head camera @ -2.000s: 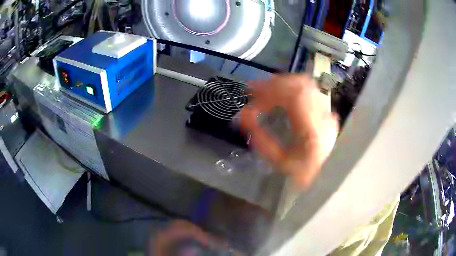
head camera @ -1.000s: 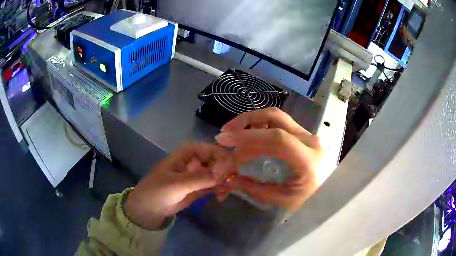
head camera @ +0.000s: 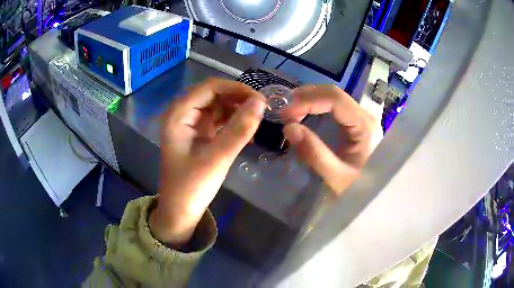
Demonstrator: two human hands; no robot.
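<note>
A clear round disc (head camera: 276, 102) with a ribbed rim is held up between my two hands, in front of the fan. My left hand (head camera: 211, 132) pinches its left edge between thumb and fingertips. My right hand (head camera: 332, 132) is at its right side, index fingertip at the rim, thumb lower and apart from the fingers; whether it also grips the disc is unclear. Loose clear discs (head camera: 247, 168) lie on the steel bench top below the hands.
The black fan (head camera: 271, 138) stands behind the hands. A blue control box (head camera: 132, 50) with a white fixture (head camera: 151, 21) is at the left. A large monitor (head camera: 304, 34) is behind. A thick white frame post (head camera: 417, 152) curves across the right side.
My hands have risen from the bench's front edge and moved apart, with the clear disc now showing between them. The monitor now shows a sharp ringed disc instead of a blurred picture.
</note>
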